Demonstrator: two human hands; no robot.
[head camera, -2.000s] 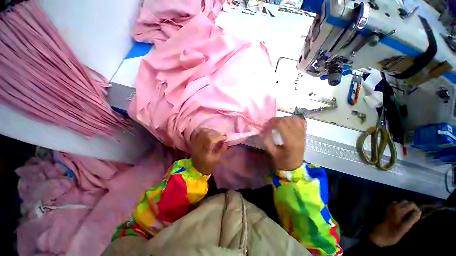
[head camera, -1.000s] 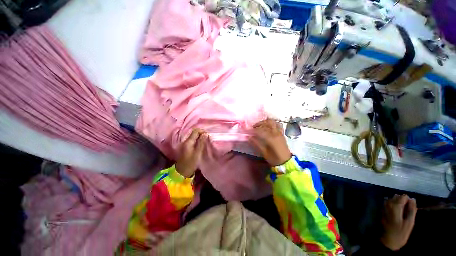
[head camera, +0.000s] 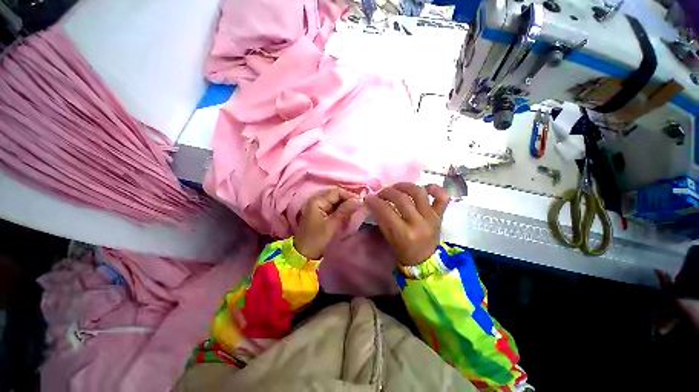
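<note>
A large pink garment piece (head camera: 306, 138) lies heaped on the table left of the needle and hangs over the front edge. My left hand (head camera: 326, 222) pinches its fabric edge at the table's front. My right hand (head camera: 408, 220) is close beside it, fingers bent, also pinching the edge; the fingertips nearly touch. The sewing machine head (head camera: 552, 53) with a blue stripe stands at the upper right. Its presser foot area (head camera: 502, 115) is above and right of my hands, with no cloth visible under it.
Gold-handled scissors (head camera: 580, 222), red and blue snips (head camera: 540, 135) and a blue box (head camera: 659, 199) lie right of the needle. A shiny metal piece (head camera: 455, 184) is near the front edge. Pink strips (head camera: 84, 130) lie far left, with more pink cloth (head camera: 138, 321) below. Another person's hand is partly visible lower right.
My hands have come closer together on the fabric edge, the right moving left. The other person's hand has moved toward the right rim.
</note>
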